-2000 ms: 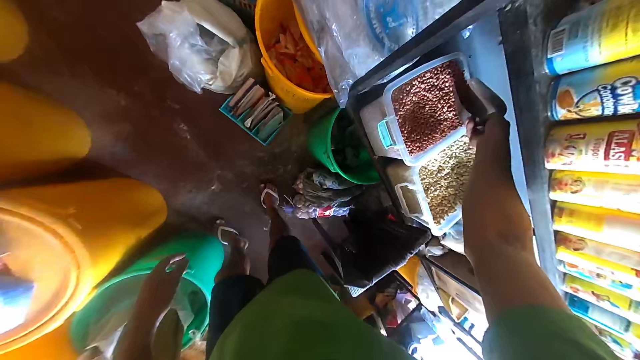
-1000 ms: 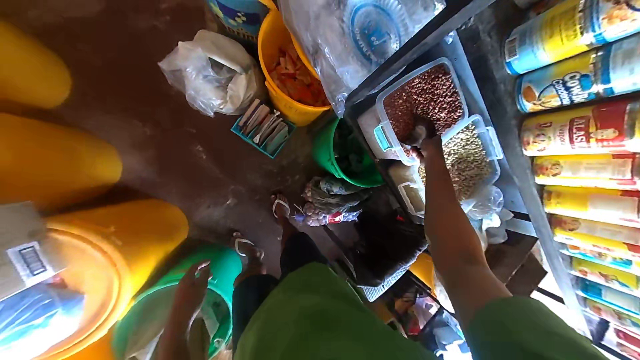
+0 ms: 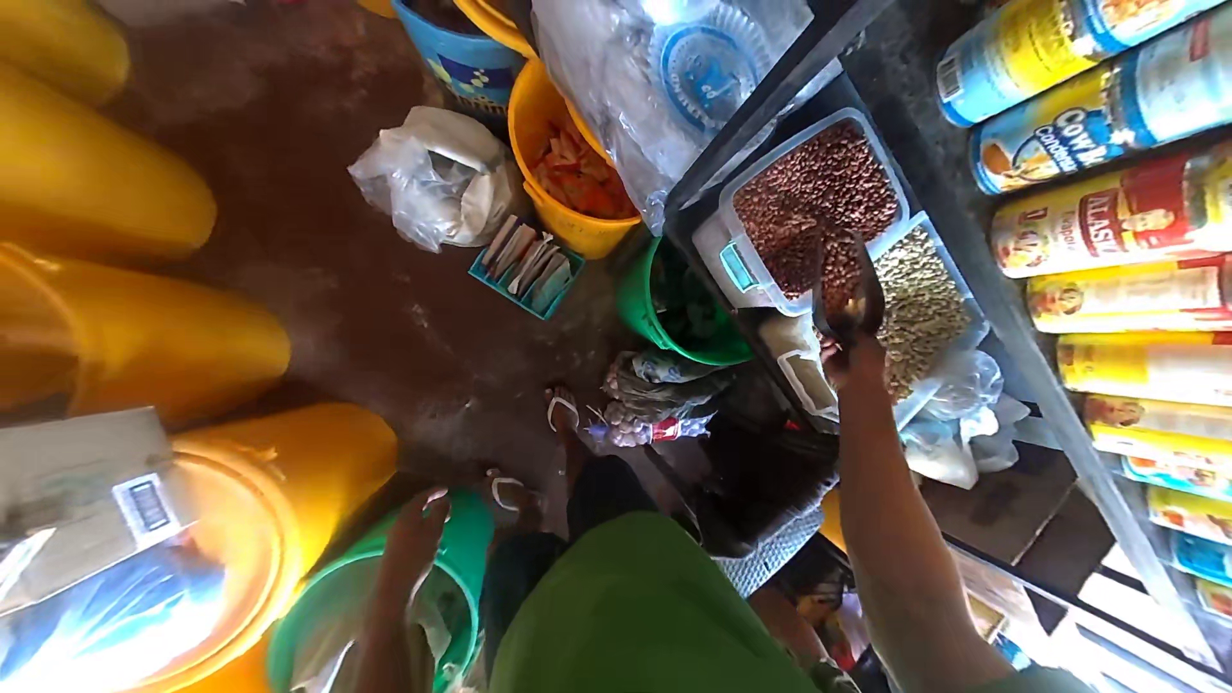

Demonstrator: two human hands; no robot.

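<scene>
My right hand (image 3: 839,361) is closed around a metal scoop (image 3: 847,289), which holds some red-brown beans. The scoop is over the lower edge of a clear plastic container of red-brown beans (image 3: 818,192). Beside it stands a second clear container with pale beans (image 3: 919,308), partly behind my right forearm. My left hand (image 3: 421,527) is over a green bucket (image 3: 478,577) at the lower left, its fingers partly curled; whether it touches or holds anything cannot be told.
Rows of cans (image 3: 1059,135) line a shelf on the right. An orange bucket (image 3: 577,226), a green bucket (image 3: 640,303), a teal box of packets (image 3: 527,269) and a white plastic bag (image 3: 443,178) stand on the floor. Large yellow containers (image 3: 221,318) are at the left.
My right hand has moved off the top of the red-brown beans to the container's lower edge, and the scoop shows beans in it. My left hand has stayed by the green bucket.
</scene>
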